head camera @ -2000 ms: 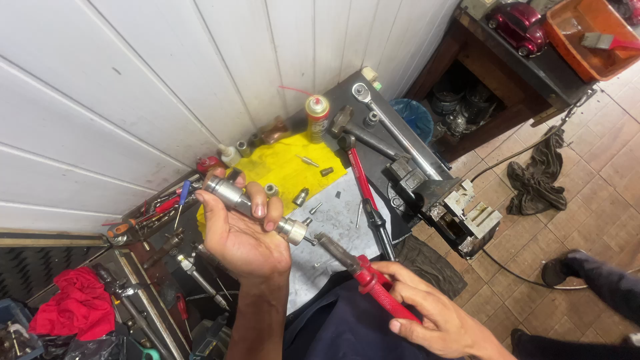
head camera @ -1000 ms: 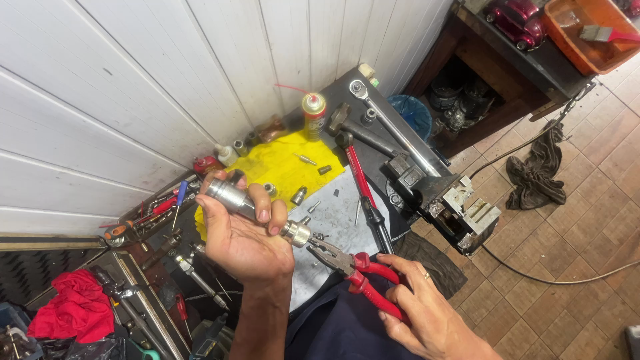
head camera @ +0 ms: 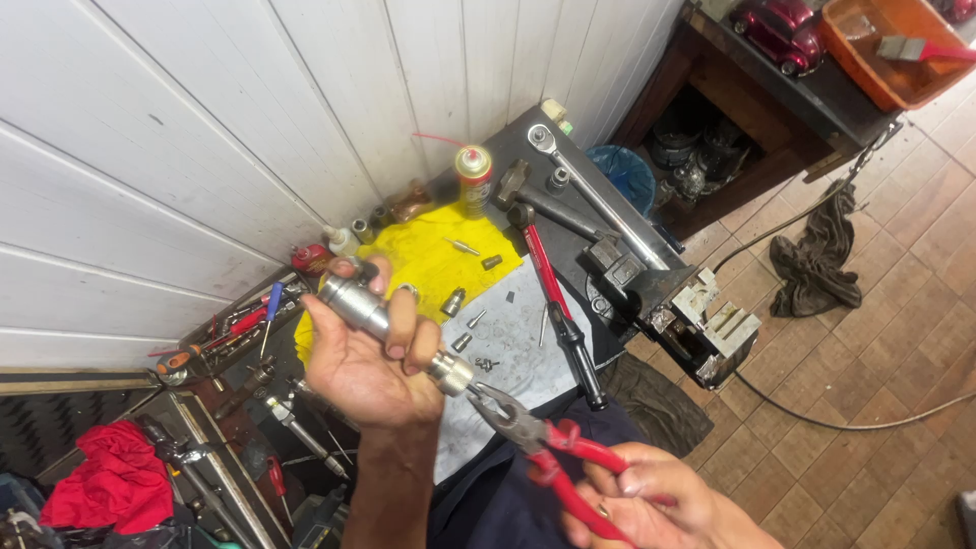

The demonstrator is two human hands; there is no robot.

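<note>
My left hand (head camera: 374, 358) grips a cylindrical metal tool (head camera: 354, 305) with a knurled collar (head camera: 451, 374) at its lower right end. In my right hand (head camera: 648, 496) are red-handled combination pliers (head camera: 518, 423), their handles spread. The plier jaws are at the thin tip projecting from the collar; whether they clamp it I cannot tell. Behind my left hand lies a yellow cloth (head camera: 427, 252) with small metal fittings, beside a whitish cloth (head camera: 503, 328) that bears several small parts. A red-handled torque wrench (head camera: 549, 274) rests along the whitish cloth's right side.
A bench vise (head camera: 701, 328) juts from the bench's right edge. Near the wall stand a spray can (head camera: 474, 183), a hammer (head camera: 515, 183) and a long chrome ratchet (head camera: 602, 198). Tools and a red rag (head camera: 110, 476) fill the lower left. A dark rag (head camera: 816, 259) lies on the tiled floor.
My right hand has turned the pliers; two seconds ago their handles were close together, and now they are spread apart. My left hand still holds the metal tool.
</note>
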